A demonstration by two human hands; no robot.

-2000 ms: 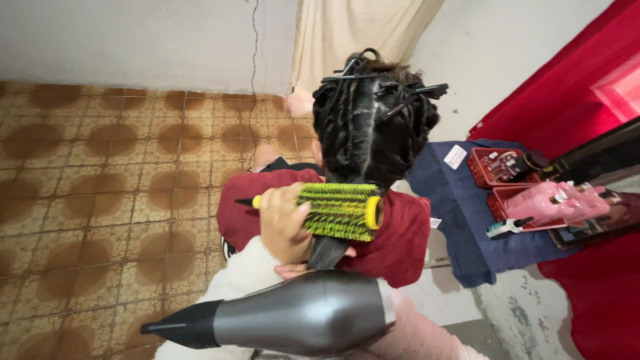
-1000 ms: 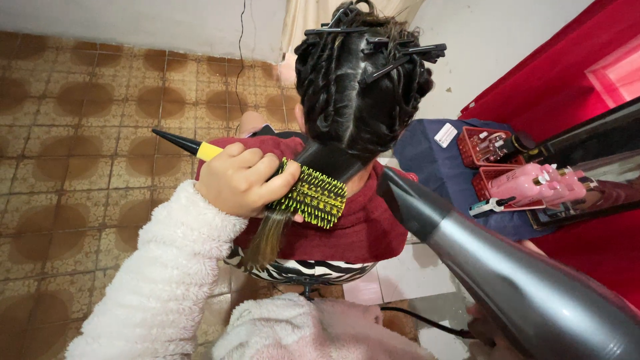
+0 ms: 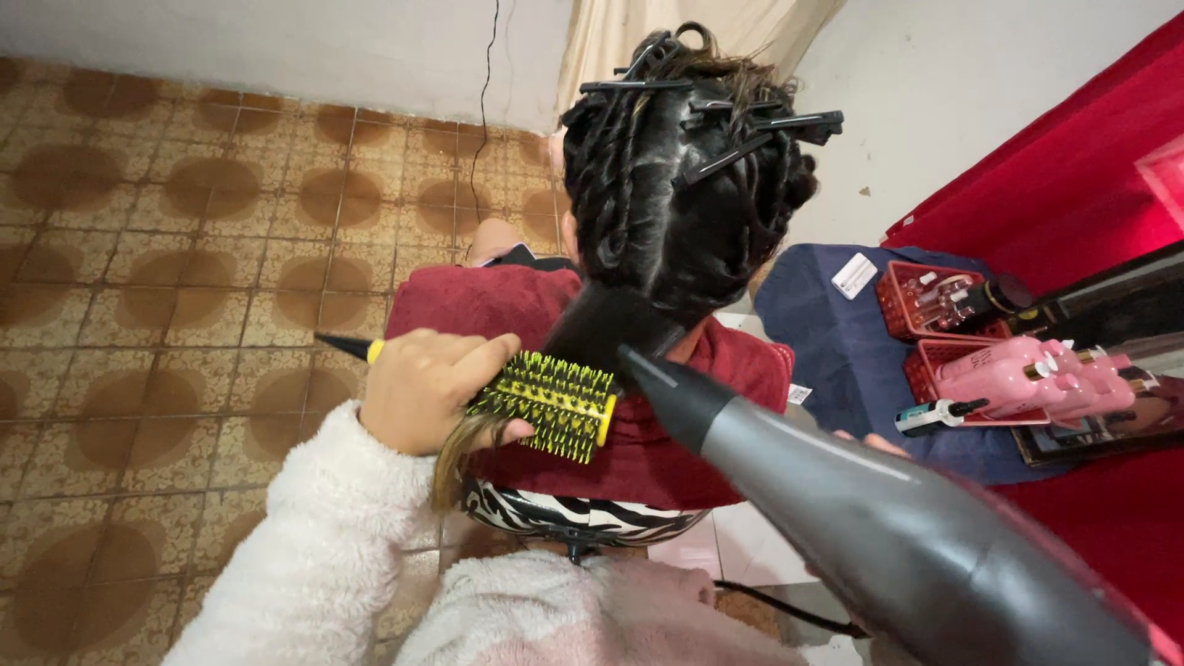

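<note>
My left hand [image 3: 435,388] grips a round hair brush [image 3: 546,404] with yellow and black bristles; its black pointed handle end juts out to the left. Over the brush lies a section of dark hair [image 3: 606,324] from a seated person's head, its lighter ends hanging by my palm. A grey hair dryer [image 3: 888,518] reaches in from the lower right, its black nozzle beside the hair and brush. My right hand [image 3: 874,444] is mostly hidden behind the dryer body, with only fingertips showing. Black hair clips [image 3: 726,159] hold the upper hair in twisted sections.
A dark red towel [image 3: 481,296] covers the person's shoulders, above a zebra-patterned chair back [image 3: 583,518]. At right, a blue cloth [image 3: 814,314] bears red baskets [image 3: 911,379] with pink bottles [image 3: 999,375]. A black cord [image 3: 786,606] runs beneath the dryer.
The dryer has swung from across the bottom to the right side, its nozzle now pointing at the hair. My left hand and the brush have moved below the nape, with hair drawn out over the bristles.
</note>
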